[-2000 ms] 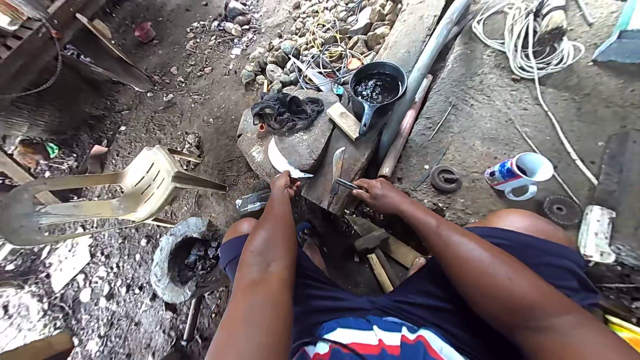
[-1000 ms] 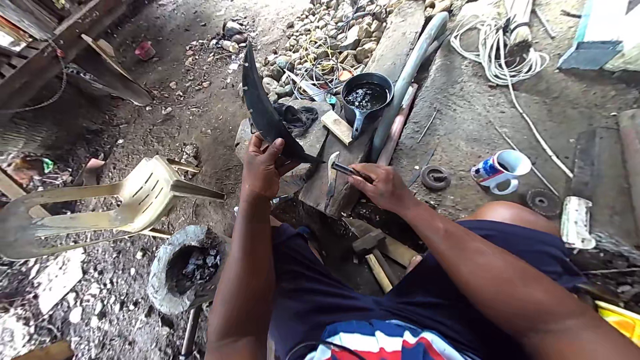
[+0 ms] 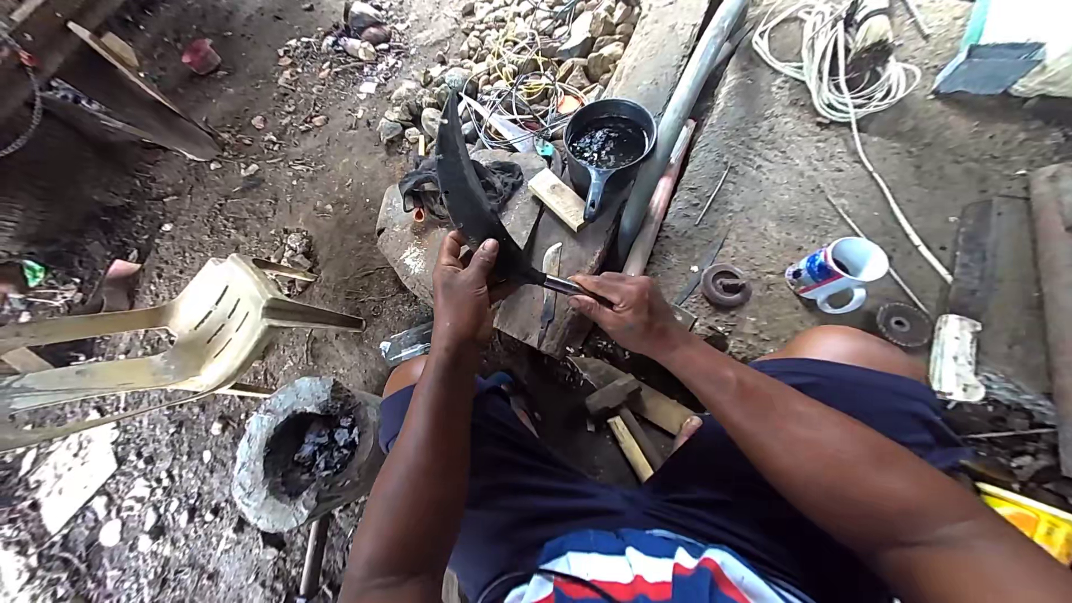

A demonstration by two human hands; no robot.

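A broad, curved dark metal blade (image 3: 471,188) is raised over a stone and wood work surface, its tip pointing away. My left hand (image 3: 467,280) grips the blade near its base, thumb on the flat. My right hand (image 3: 626,308) is closed on the narrow metal shank or handle (image 3: 563,286) at its near end. Beneath the shank a small knife (image 3: 550,289) lies on the wooden block. A pale rectangular block (image 3: 557,199), a dark cloth (image 3: 501,182) and a saucepan of dark liquid (image 3: 610,142) are just beyond. A hammer (image 3: 615,395) rests below, between the legs.
A round hearth with charcoal (image 3: 251,469) and a broken plastic chair (image 3: 222,314) stand at left. To the right are a mug (image 3: 837,272), a metal ring (image 3: 726,286), a toothed disc (image 3: 904,325) and coiled rope (image 3: 825,67). Stones and wires (image 3: 532,75) lie at the back.
The curved blade, low with a bright face showing two seconds ago, has been raised and turned so its dark face shows. Both hands have stayed on it.
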